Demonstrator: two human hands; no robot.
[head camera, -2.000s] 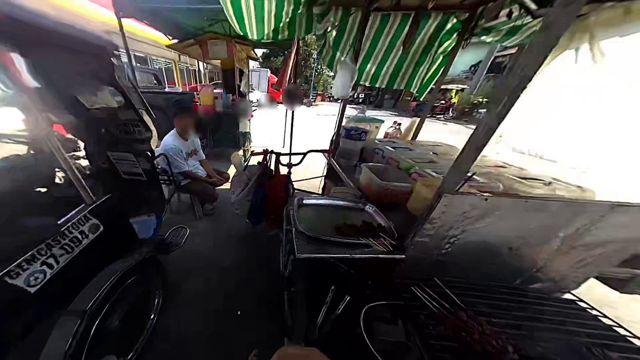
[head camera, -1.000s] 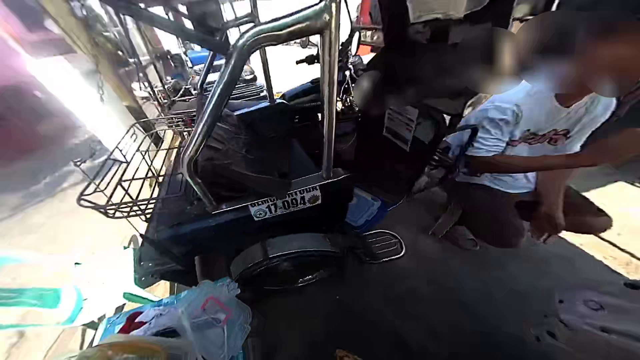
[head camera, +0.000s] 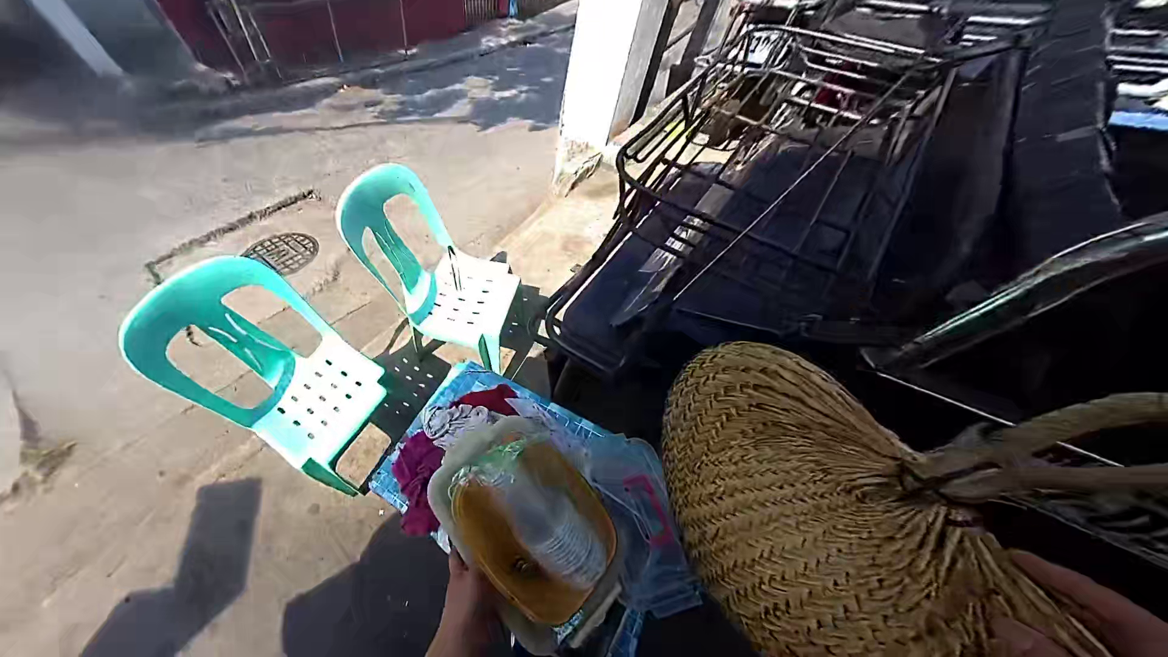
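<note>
My left hand (head camera: 470, 607) is at the lower left side of an oval plastic container (head camera: 534, 520), gripping its pale rim; its fingertips are partly hidden. Inside the brown container lies a clear plastic bag with what look like stacked disposable cups. It is over a small table with a blue patterned cover (head camera: 570, 415). At the lower right, my right hand (head camera: 1072, 607) holds a woven palm-leaf hand fan (head camera: 803, 493) by its lower edge, while the fan's looped handle (head camera: 1086, 447) points right. Purple cloth (head camera: 418, 470), red cloth (head camera: 488, 399) and clear plastic bags (head camera: 643, 520) surround the container.
Two green plastic chairs (head camera: 319, 401) (head camera: 470, 297) stand beyond the table at the left. A black metal rack (head camera: 757, 173) and a dark vehicle's curved metal bar (head camera: 1040, 292) are at the right. A white post (head camera: 593, 73) rises behind; a drain cover (head camera: 283, 253) lies in the pavement.
The view has swung far left, from the grill cart past the parked vehicle to the small table and chairs. Both hands and the woven fan are now in view.
</note>
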